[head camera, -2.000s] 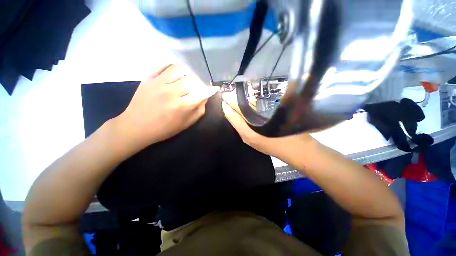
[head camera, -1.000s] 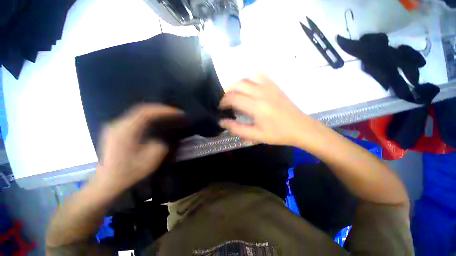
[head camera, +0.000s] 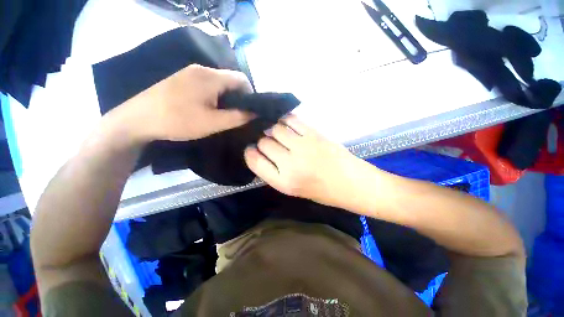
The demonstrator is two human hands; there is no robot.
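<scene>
The black fabric panel (head camera: 145,68) lies on the white table, its back part flat and its front part gathered and folded between my hands. My left hand (head camera: 185,102) lies over the panel and grips a folded edge between thumb and fingers. My right hand (head camera: 294,158) holds the folded cloth from the right, at the table's front edge. The presser foot area of the sewing machine (head camera: 207,12) shows at the top, beyond the panel. Part of the cloth under my left hand is hidden.
Thread snips (head camera: 396,31) and a small black cloth heap (head camera: 488,49) lie at the right of the table. A stack of black cut pieces (head camera: 37,43) is at the far left. A ruler strip (head camera: 427,129) runs along the front edge. A blue crate (head camera: 433,170) and a red object (head camera: 488,148) are below.
My hands have come closer together, and the panel's front part is now folded up between them. The machine head has shifted up in view since the first frame, and the snips have come into view.
</scene>
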